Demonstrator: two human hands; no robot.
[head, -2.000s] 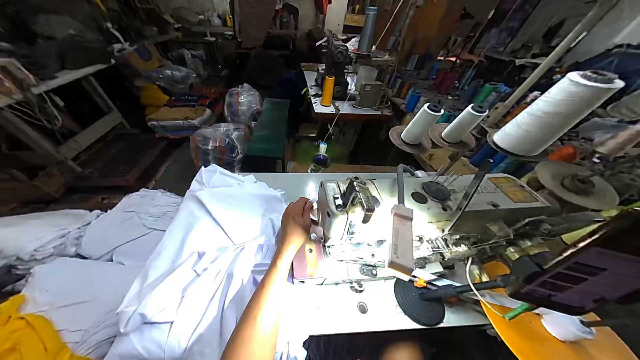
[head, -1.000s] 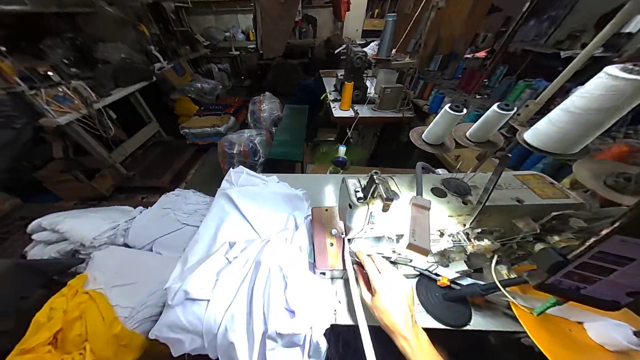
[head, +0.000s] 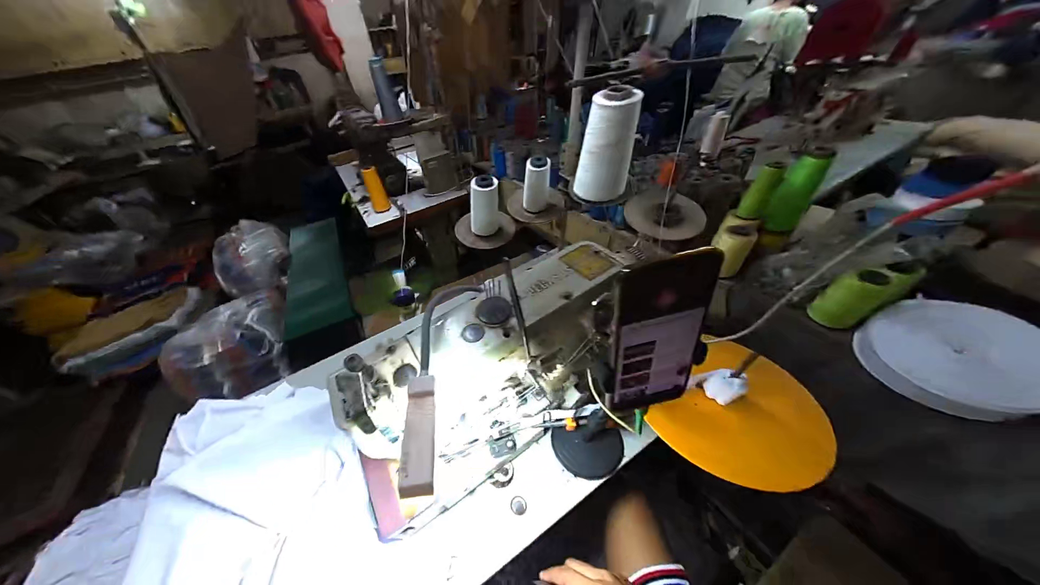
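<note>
At the bottom edge, fingers of what looks like my left hand [head: 578,574] show, cut off by the frame, with no held item visible. Beside them is a blurred bare limb, apparently my right hand [head: 632,524], above a striped cuff [head: 660,575]; its fingers cannot be made out. Both are below the front edge of a lit industrial sewing machine [head: 479,366]. White fabric [head: 244,479] lies heaped at the machine's left, against a pinkish plate [head: 382,496]. A lamp arm with a flat brown head [head: 418,439] hangs over the machine bed.
A phone [head: 662,329] stands over a round black base [head: 587,451]. Right of it are an orange disc [head: 756,439] and a large white roll [head: 959,353]. White thread cones [head: 609,146] stand behind. A person [head: 764,41] is at the back; another person's arm [head: 987,136] reaches in at right.
The view has turned right. The hand that was at the machine's front a second ago is away from it; hands now show low at the bottom edge.
</note>
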